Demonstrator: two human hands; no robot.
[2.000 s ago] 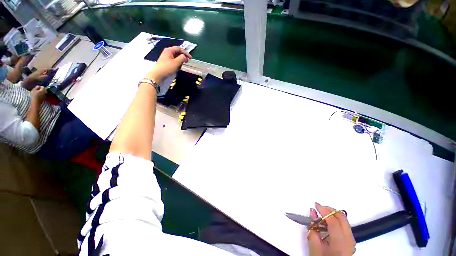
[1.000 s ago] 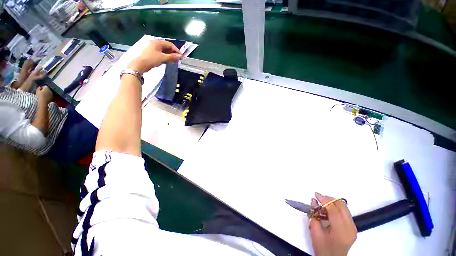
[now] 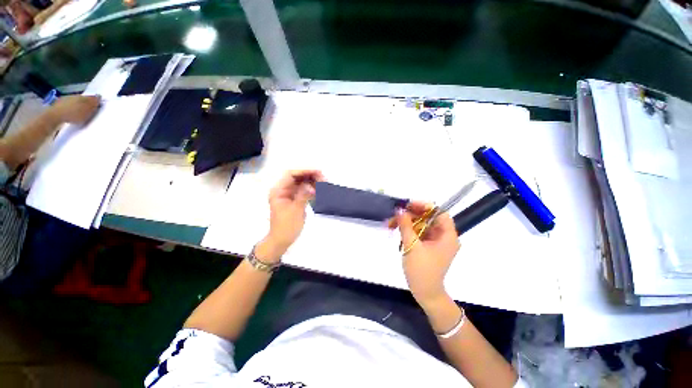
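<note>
My left hand (image 3: 292, 204) holds the left end of a dark grey rectangular panel (image 3: 353, 203) above the white card (image 3: 319, 144). My right hand (image 3: 429, 242) touches the panel's right end with its fingertips and also holds the scissors (image 3: 432, 217) by their gold loops, blades pointing up and right. The blue press roller (image 3: 516, 189) lies on the card, its black handle partly behind my right hand. The small green circuit board (image 3: 438, 104) with a round part lies at the card's back edge.
Black panels with yellow tabs (image 3: 228, 136) lie in and over a clear tray (image 3: 130, 145) at left. A stack of white cards (image 3: 658, 220) stands at right. Another person's hand (image 3: 76, 110) rests on white sheets at far left. A metal rail (image 3: 341, 89) runs behind.
The view has swung right. My left hand has come from the tray area to in front of me with the panel. My right hand, still with the scissors, has met the panel's other end.
</note>
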